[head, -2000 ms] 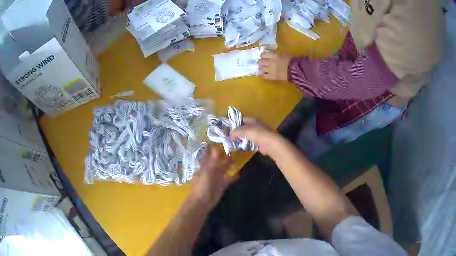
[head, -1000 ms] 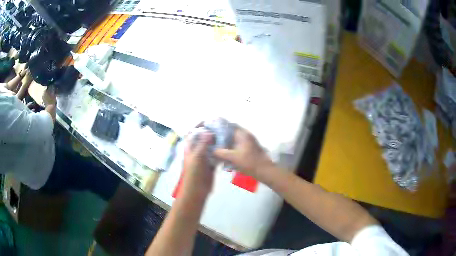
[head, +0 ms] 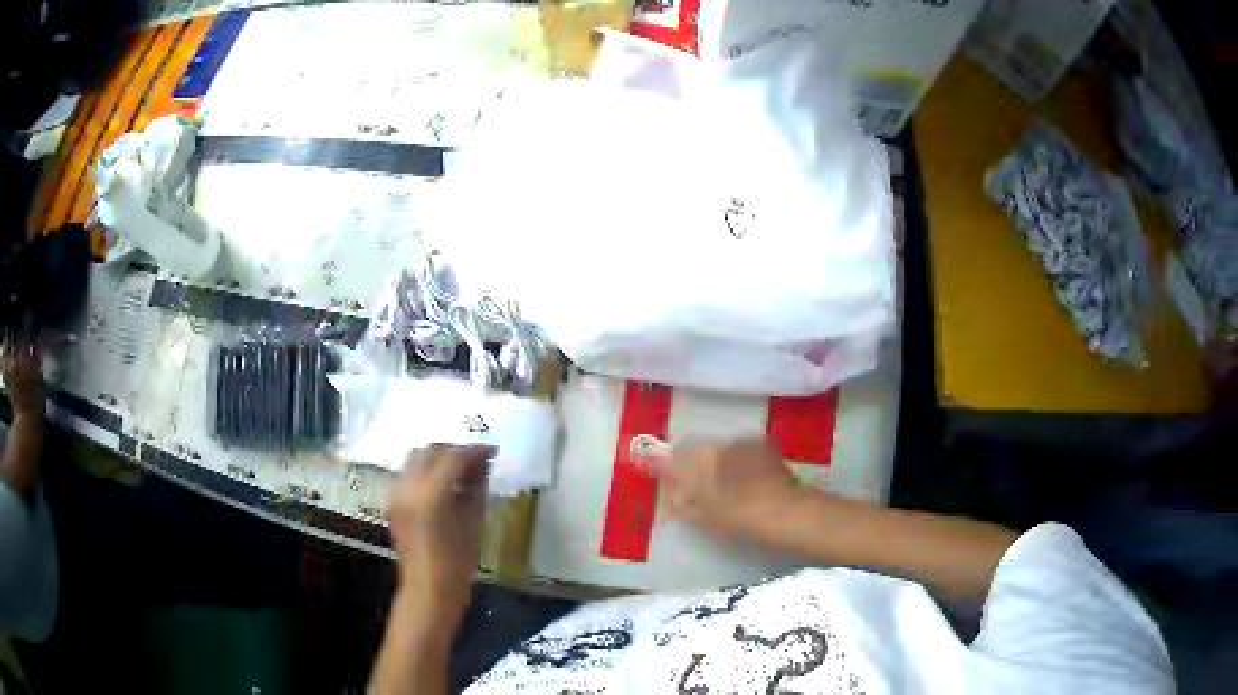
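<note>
Small whitish accessory bags (head: 523, 441) lie stacked flat in front of me. My left hand (head: 441, 496) is at their lower left edge, fingers bent; whether it grips a bag is unclear. My right hand (head: 726, 489), blurred, is to the right over the red-striped carton, closed on a small white cable (head: 649, 445) whose looped end shows at the fingertips. Several coiled white-grey cables (head: 462, 326) lie loose just behind the small bags. Thin black accessories (head: 272, 394) stand in a tight row left of the bags.
Large white poly bags (head: 679, 231) cover the bench behind my hands. A white bottle (head: 177, 231) lies at left. White boxes (head: 883, 54) stand at back. The yellow table (head: 1073, 387) at right bears a bag of cables (head: 1073, 245). Another person's arm (head: 25, 421) shows far left.
The view has turned from the yellow table to the bench. My hands, together around a cable bundle a second ago, are now apart. Loose cables now show behind the small bags.
</note>
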